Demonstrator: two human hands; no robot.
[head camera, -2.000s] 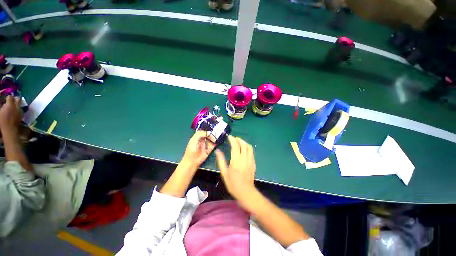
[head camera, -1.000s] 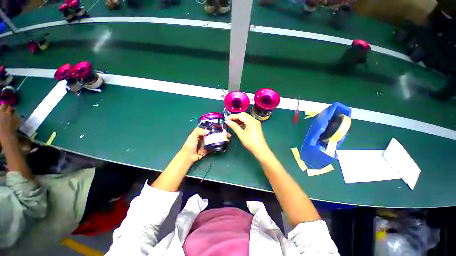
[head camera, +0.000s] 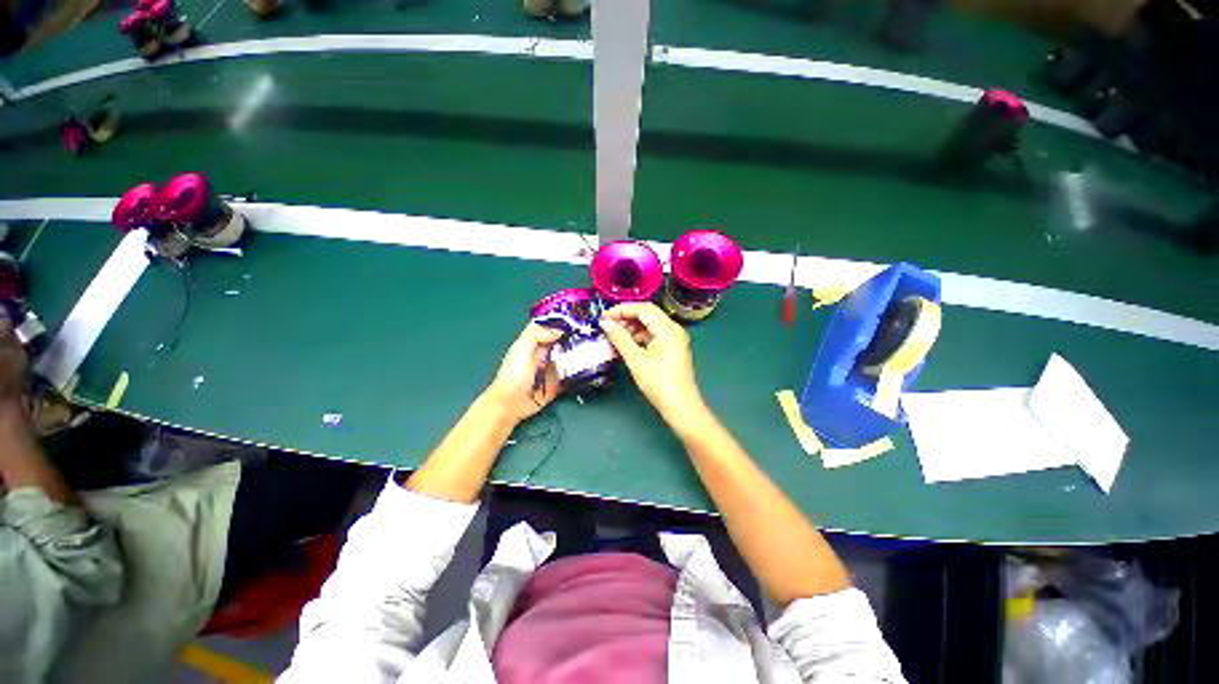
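A round unit (head camera: 583, 358) with a magenta top and a black and pale body is held just above the green bench, its top tilted away from me. My left hand (head camera: 525, 373) is closed around its left side. My right hand (head camera: 652, 350) is at its upper right side with thumb and fingertips pinched together; whether they grip a wire or part is too small to tell. A thin dark wire (head camera: 554, 448) hangs below the unit. Two similar units, one magenta-topped unit (head camera: 626, 271) and another (head camera: 705, 262), stand upright just behind it.
A blue tape dispenser (head camera: 856, 350) stands to the right, with tape strips (head camera: 799, 422) beside it. A red-handled tool (head camera: 789, 306) and folded white paper (head camera: 989, 430) lie near it. A grey post (head camera: 616, 120) rises behind. Another worker's arm (head camera: 27, 461) is at left.
Since two seconds ago, the held unit has turned more upright, and my right hand has moved from its lower right to its upper side. In the last second, the hands have barely moved.
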